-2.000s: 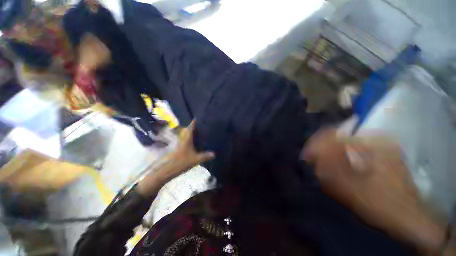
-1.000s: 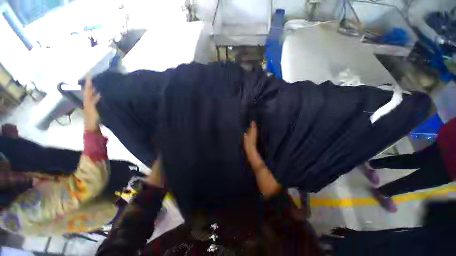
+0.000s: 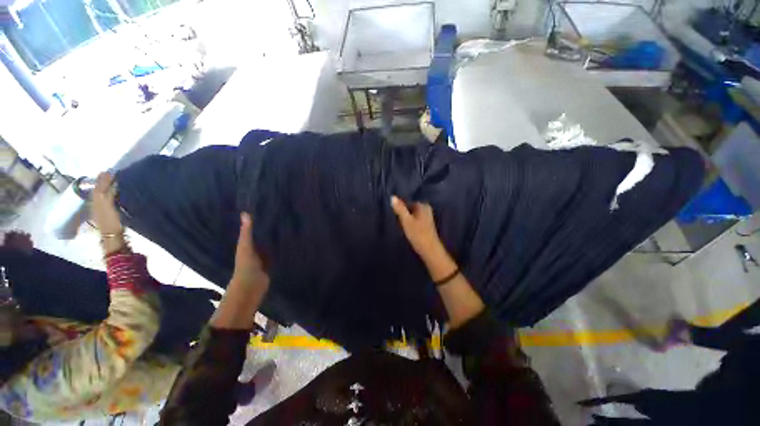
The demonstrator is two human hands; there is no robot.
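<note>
A wide bundle of dark navy, pleated-looking garments (image 3: 333, 225) spans the view in front of me, its ends spread to left and right. My left hand (image 3: 248, 274) holds its near left part, thumb up, fingers mostly hidden. My right hand (image 3: 419, 231) grips the cloth near the middle, its fingertips partly sunk in the folds. A white strip (image 3: 637, 176) hangs over the bundle's right end. The bundle's underside is hidden.
A person's hand (image 3: 106, 208) touches the bundle's left end. Behind are a pale table (image 3: 533, 100), a wire-framed bin (image 3: 387, 42) and a blue upright (image 3: 442, 83). A yellow floor line (image 3: 575, 339) runs below. Another person's dark clothing (image 3: 700, 374) is at right.
The view has swung round and steadied. Since one second ago, a dark flap over the bundle's middle has gone from view, and my left hand now shows on the cloth.
</note>
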